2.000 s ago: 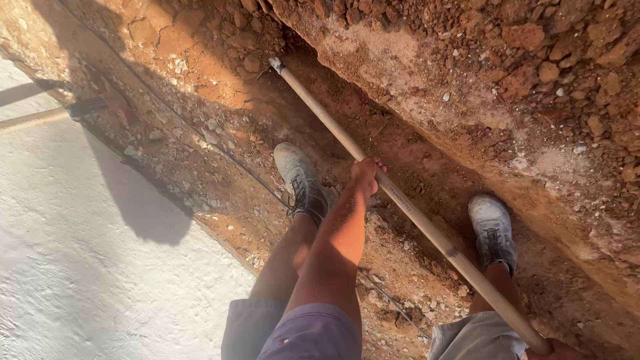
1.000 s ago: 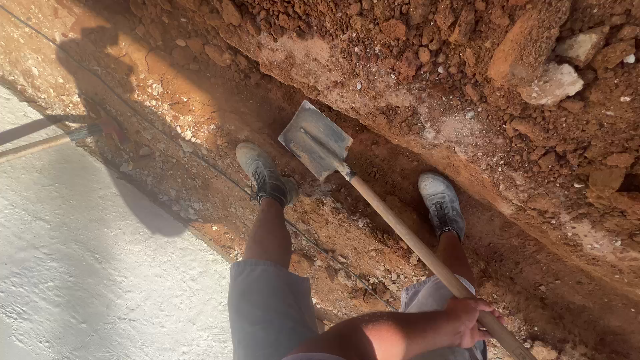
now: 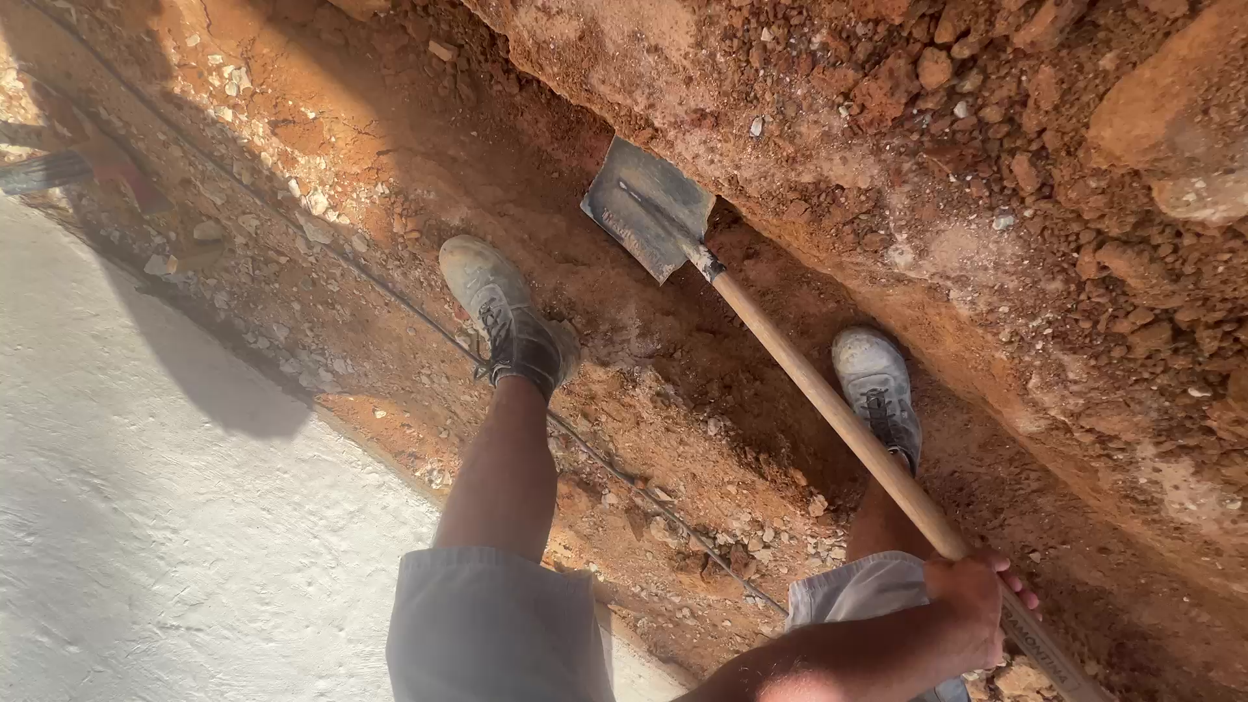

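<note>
A square-bladed shovel lies diagonally across the narrow earth trench. Its grey metal blade [image 3: 655,207] is at the trench wall, beyond and between the two dusty shoes. The wooden shaft [image 3: 829,400] runs down to the lower right, passing beside the right shoe [image 3: 876,390]. My left hand [image 3: 975,595] is closed around the lower part of the shaft, just above some printed writing. Its forearm comes in from the bottom edge. The left shoe [image 3: 507,312] stands on the soil left of the blade. My right hand is out of view, as is the shaft's far end.
A thin dark cable [image 3: 390,292] crosses the soil diagonally, touching the left shoe. A pale, rough slab [image 3: 195,546] borders the dirt at lower left. A tool with a reddish head [image 3: 122,171] lies at far left. Loose red soil and stones [image 3: 1063,195] cover the upper right bank.
My left hand has moved from midway along the shaft toward its lower end. The blade, hidden two seconds ago, now shows. My right hand has gone out of view at lower right.
</note>
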